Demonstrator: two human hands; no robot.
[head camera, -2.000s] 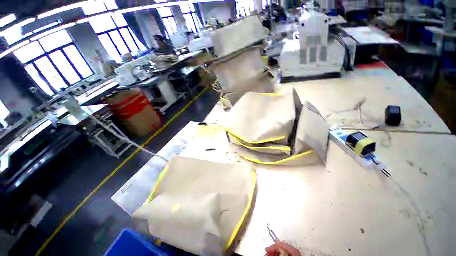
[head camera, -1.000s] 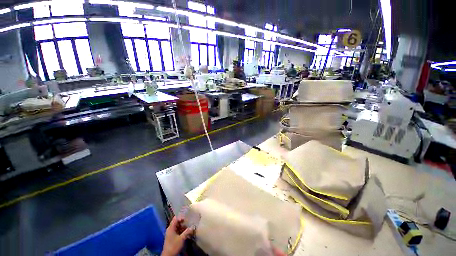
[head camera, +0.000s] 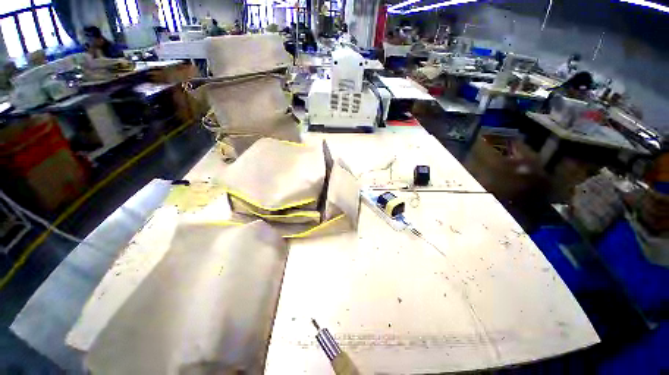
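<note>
A limp beige bag (head camera: 198, 293) lies across the lower left of the table, reaching the bottom edge of the picture. A yellow line shows along part of its far edge. The pen-like tool (head camera: 331, 350), with a silver metal front, dark thin tip and tan handle, enters from the bottom edge, right of the bag. Its tip points up and left, clear of the bag. The rear of the handle is cut off, and what holds it is hidden. Neither my left hand nor my right hand shows clearly.
Folded beige bags with yellow edges (head camera: 275, 176) lie mid-table, before a tall beige stack (head camera: 249, 102). Right of them is a power strip (head camera: 378, 208) with a yellow-labelled adapter (head camera: 392, 206); a black cube adapter (head camera: 421, 175) is beyond. A white machine (head camera: 343, 95) stands behind. Thread bits dot the table (head camera: 440, 293).
The view has swung right from the windows and blue bin. My hand at the bag's left corner has left the picture. The tool is now visible at the bottom, and the bag lies spread nearer the bottom edge.
</note>
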